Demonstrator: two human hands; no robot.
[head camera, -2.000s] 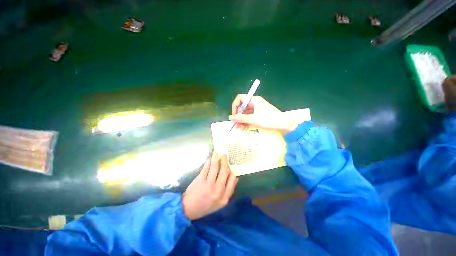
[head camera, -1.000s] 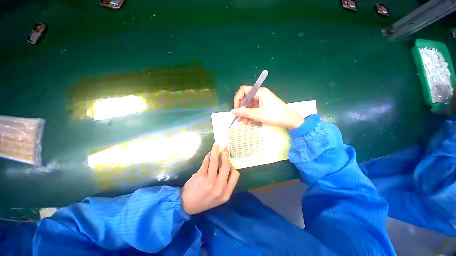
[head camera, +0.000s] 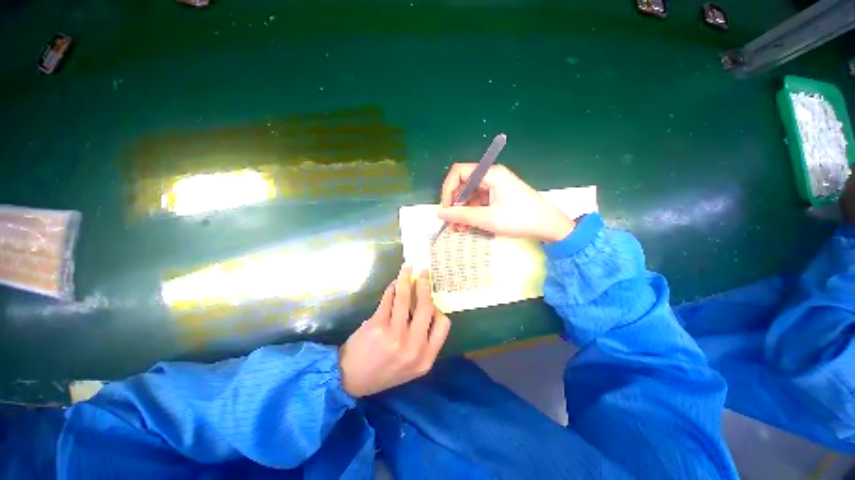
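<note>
The adhesive sheet (head camera: 516, 272), pale cream with rows of tiny marks, lies on the green bench in front of me. My left hand (head camera: 394, 337), bare, holds down its lower left corner with the fingertips. My right hand (head camera: 502, 208), bare, rests over the sheet's upper part and holds the tweezers (head camera: 486, 164) like a pen. The tweezers' tip points down at the upper left of the printed rows. Whether a piece is at the tip is too small to tell.
Amber strips (head camera: 281, 164) and a glossy film (head camera: 272, 277) lie left of the sheet. A bagged sheet (head camera: 37, 251) is at the far left. Dark watch housings (head camera: 55, 53) lie along the far side. At right are a metal post (head camera: 787, 42), a green tray (head camera: 797, 141) and a person's blue sleeve (head camera: 816, 328).
The view has shifted, so bench items sit higher and further left. Both hands stay on the sheet; the tweezers' tip has moved little. The other person's hand left the green tray, then reappeared at the right edge.
</note>
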